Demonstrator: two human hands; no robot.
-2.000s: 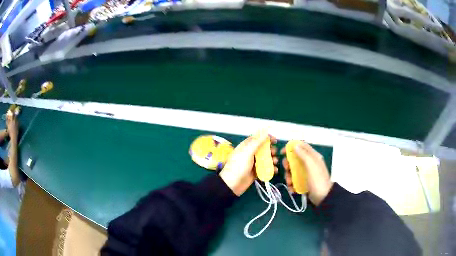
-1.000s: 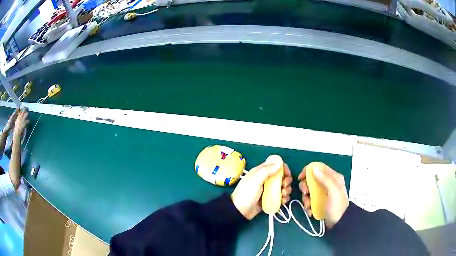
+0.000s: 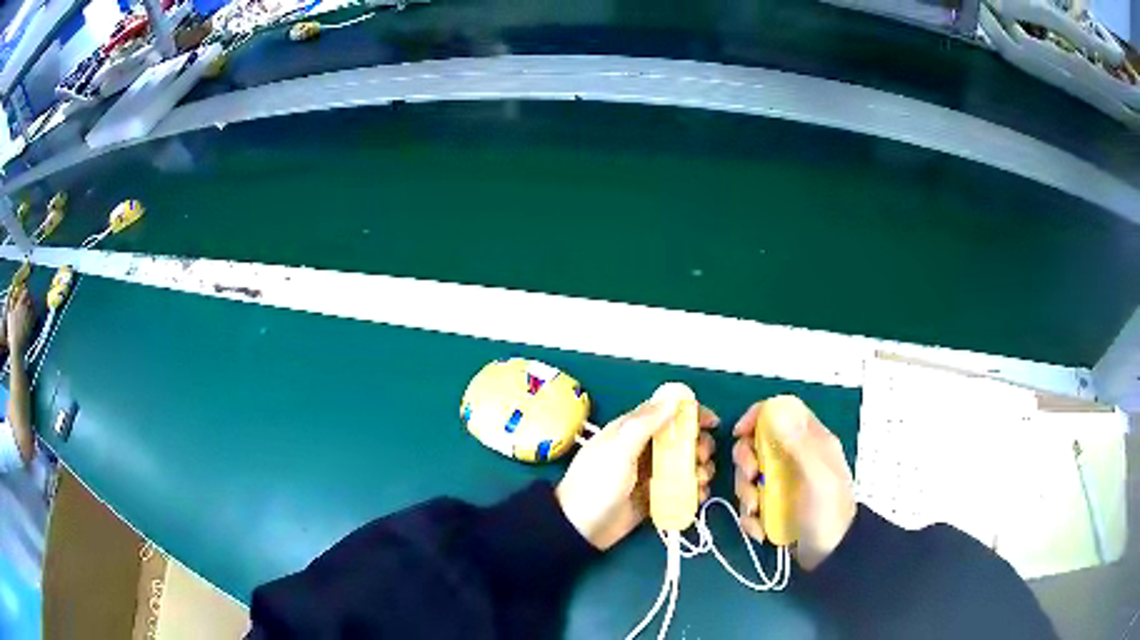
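Observation:
My left hand is closed around a yellow electronic unit, held upright with its narrow side facing me. My right hand holds a second yellow unit the same way, a short gap to the right. White cord loops hang from the lower ends of both units. A third yellow unit with blue, red and white patches lies flat on the green bench, just left of my left hand; its cord is partly hidden by that hand.
White paper sheets and a yellowish-green sheet with a pen lie at the right. A pale rail borders the conveyor. More yellow units, another person's arm, a small dark object and an open carton are at the left.
Since two seconds ago both hands and units sit lower in view and are held more upright. At the left, the other person's hand has moved and a yellow unit now shows on the bench.

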